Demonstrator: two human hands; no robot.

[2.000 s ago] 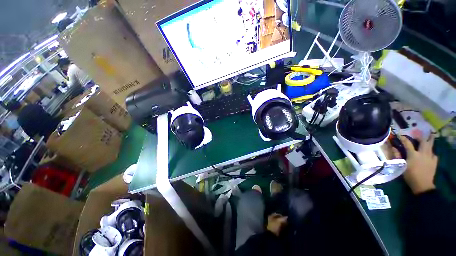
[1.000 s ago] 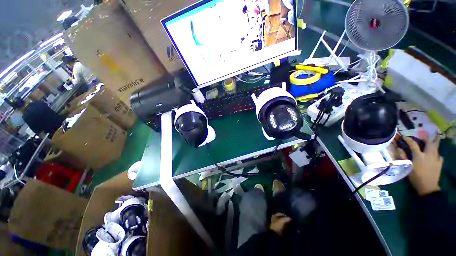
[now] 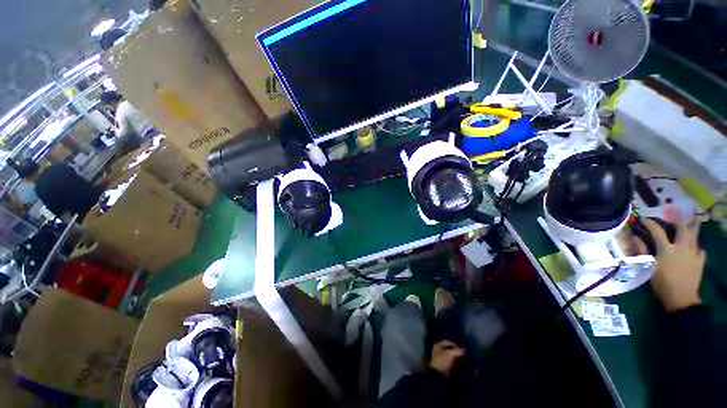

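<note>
My right hand (image 3: 680, 269) rests on the black computer mouse (image 3: 655, 232) on the cartoon mouse pad (image 3: 666, 195) at the right. My left hand (image 3: 445, 357) is low over my lap, small and dark; I cannot tell if it holds anything. The monitor (image 3: 375, 68) shows a dark picture with a blue bar on top. A white dome camera with a black ball (image 3: 590, 191) stands just left of my right hand. Two more dome cameras, one in the middle (image 3: 448, 187) and one at the left (image 3: 305, 201), stand in front of the keyboard (image 3: 363, 165).
An open carton of cameras (image 3: 142, 335) is at lower left. A fan (image 3: 598, 38), a yellow ring on blue (image 3: 490, 131) and a long white box (image 3: 677, 127) are at back right. White labels (image 3: 607, 319) lie by the right bench edge. Stacked cartons and a person (image 3: 127, 119) are at left.
The monitor has gone from a bright live picture to dark with a blue top bar. The view has shifted slightly since the first frame. My right hand stays on the mouse.
</note>
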